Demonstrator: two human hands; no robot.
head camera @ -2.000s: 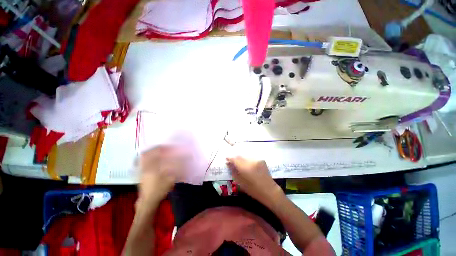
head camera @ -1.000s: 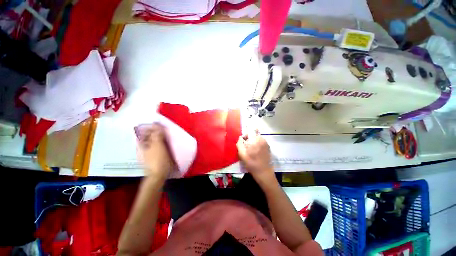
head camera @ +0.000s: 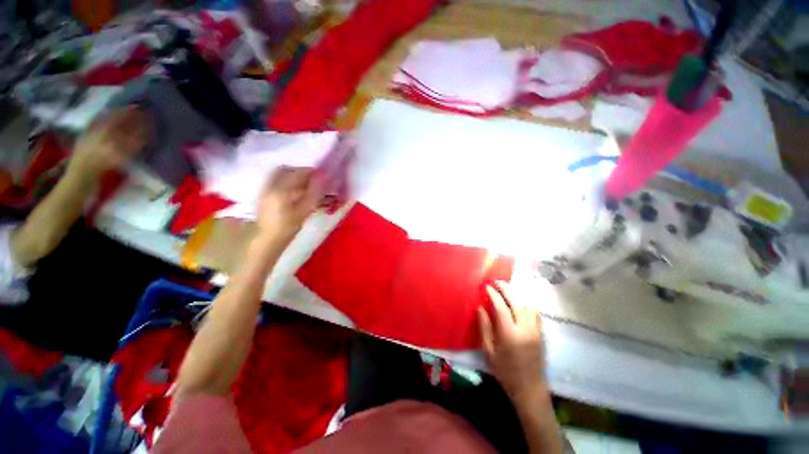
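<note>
A red fabric panel (head camera: 408,275) lies flat on the white table in front of me, with a fold or seam across it. My right hand (head camera: 512,332) rests on its right end, fingers spread, left of the sewing machine (head camera: 701,257). My left hand (head camera: 288,206) is at the stack of pale pieces (head camera: 257,168) on the left. It is blurred, and I cannot tell whether its fingers grip a piece. The needle area is blurred by glare.
Another person's hand and forearm (head camera: 75,182) are at the far left. Pale red-edged pieces (head camera: 461,75) lie behind, beside a long red cloth (head camera: 346,62). A pink cone (head camera: 665,133) stands on the machine. A blue basket (head camera: 160,301) with red pieces is below left.
The view has swung left. My left hand has moved from the table front to the pale stack, and the pale piece it held is no longer over the red panel. My right hand stays on the panel.
</note>
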